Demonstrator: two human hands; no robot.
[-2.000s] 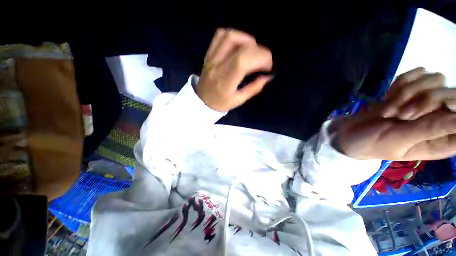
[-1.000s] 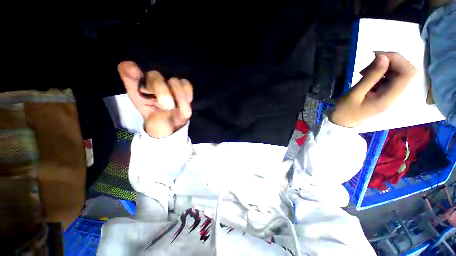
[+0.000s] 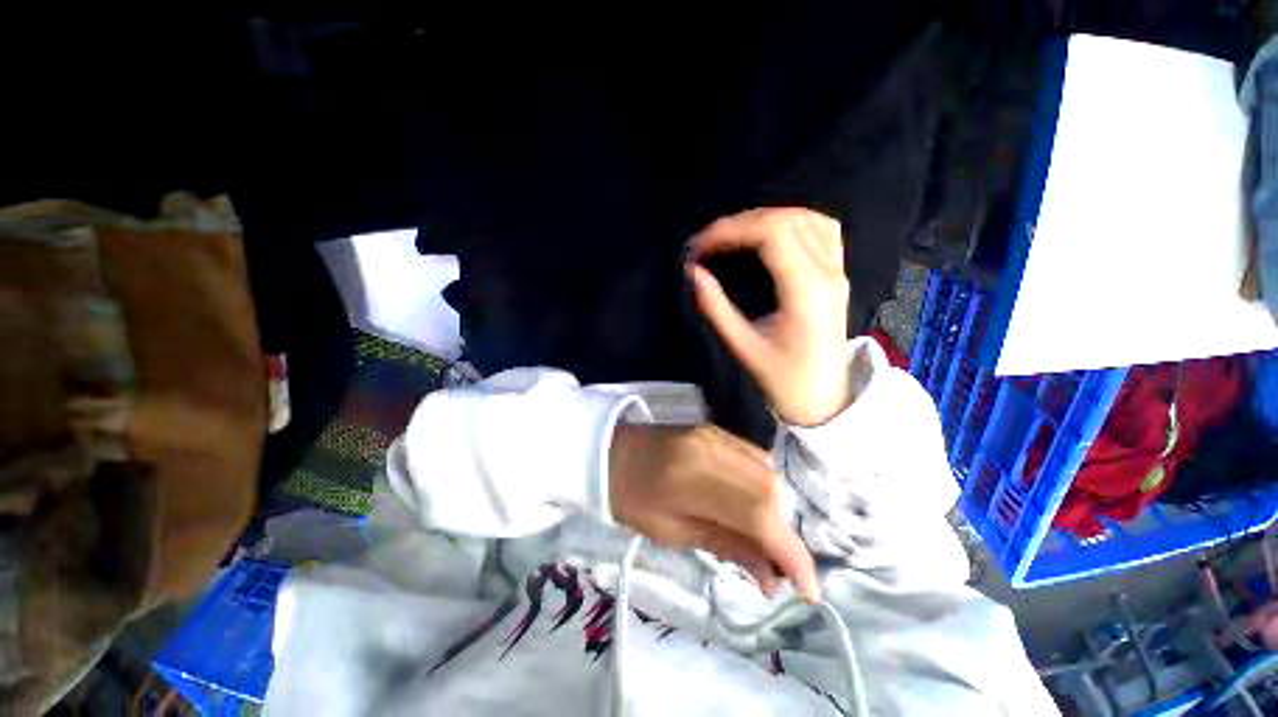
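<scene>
The black garment piece (image 3: pixel 589 196) spreads in front of me over my lap and beyond; its folds are hard to see. My right hand (image 3: pixel 792 308) is over it, thumb and index fingertips meeting around a tiny dark piece, perhaps a thread or strip end, hard to tell from the black behind. My left hand (image 3: pixel 708 497) is nearer my body, back up, blurred, with fingers pointing down right beside the hoodie's drawstring. Its fingertips are partly hidden and I cannot tell whether it holds anything. Black cloth dips down between the two hands.
A blue crate (image 3: pixel 1030 560) with red fabric (image 3: pixel 1156 434) stands at lower right, below a white panel (image 3: pixel 1142 210). A white sheet (image 3: pixel 400 287) and woven pad (image 3: pixel 337 455) lie left. A person's tan-brown clothing (image 3: pixel 189 392) is close at far left.
My left hand has moved right and down, from over the black cloth to near my chest. My right hand has moved left from the white panel to over the black cloth.
</scene>
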